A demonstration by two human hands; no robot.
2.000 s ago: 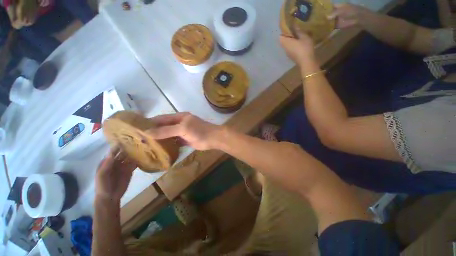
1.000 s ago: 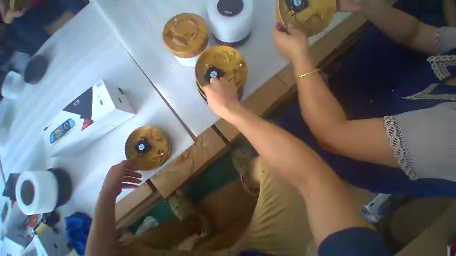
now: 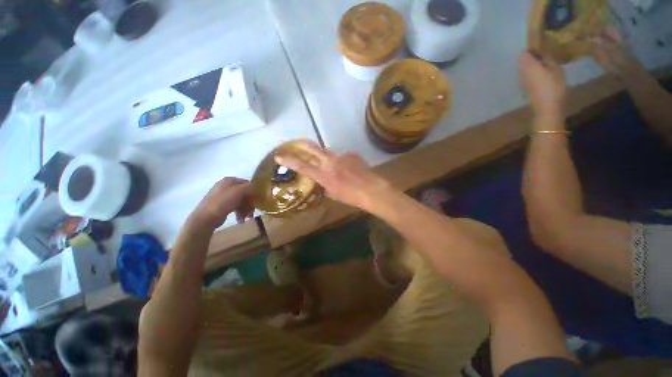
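Note:
A light wood-grain base shell (image 3: 274, 197) is tilted between my hands near the bench edge, hollow side up. A black centre module with a pale centre shows inside. My left hand (image 3: 227, 200) holds the shell's left rim; its fingertips are partly hidden. My right hand (image 3: 331, 171) holds the upper right rim, with fingers reaching over the inside near the module. Another brown edge shows just under the shell at its lower right; I cannot tell if it is a second shell.
Stacked shells (image 3: 407, 110) stand right of my hands. Behind are a wood-grain-topped white piece (image 3: 371, 35) and a white appliance body (image 3: 442, 28). A retail carton (image 3: 199, 107) lies behind left. Another white body (image 3: 96, 188) and blue cloth (image 3: 140, 263) are left. A neighbour's hands hold a shell (image 3: 571, 33).
My right hand has left the shell stack and is now on the shell near the bench edge. My left hand, open beside a shell before, now grips the rim. The whole view has shifted.

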